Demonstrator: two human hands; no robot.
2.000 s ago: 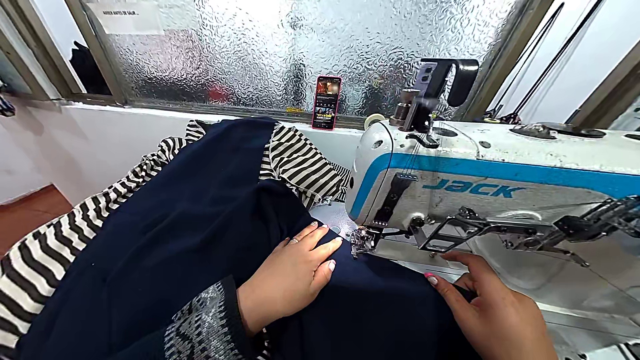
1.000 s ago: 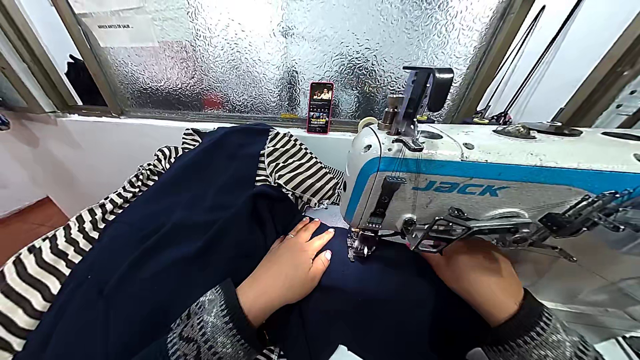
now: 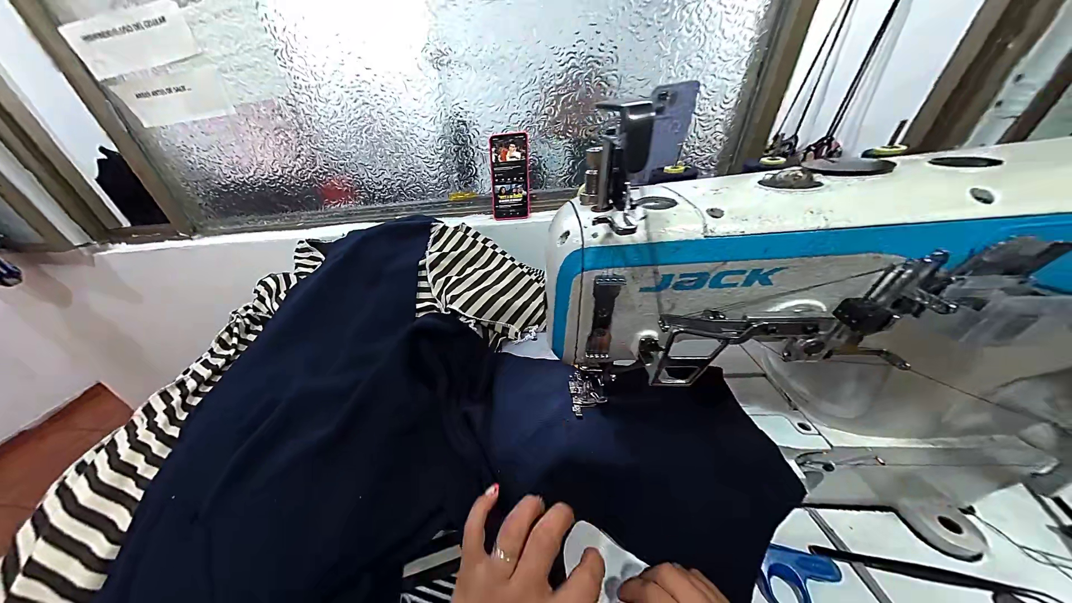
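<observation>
Dark navy fabric (image 3: 293, 394) with a black-and-cream striped part (image 3: 481, 280) lies across the bed of a Jack sewing machine (image 3: 720, 276). Its flat right portion passes under the presser foot (image 3: 588, 392). My left hand (image 3: 523, 553) is at the bottom centre, fingers spread and bent over the near edge of the navy fabric; whether it pinches any cloth does not show. Close to its right, my right hand (image 3: 674, 584) is cut off by the frame's lower edge. Its curled fingers are by the cloth's near edge, and what they hold is hidden.
Blue-handled scissors (image 3: 796, 569) and a dark, thin tool (image 3: 904, 569) lie on the table at the lower right. A phone (image 3: 510, 176) with a lit screen leans on the window sill behind the cloth. Loose thread trails near the right edge.
My left hand has left its place beside the presser foot and come down toward the near edge. My right hand has moved from right of the needle area to the bottom centre. The scissors now show.
</observation>
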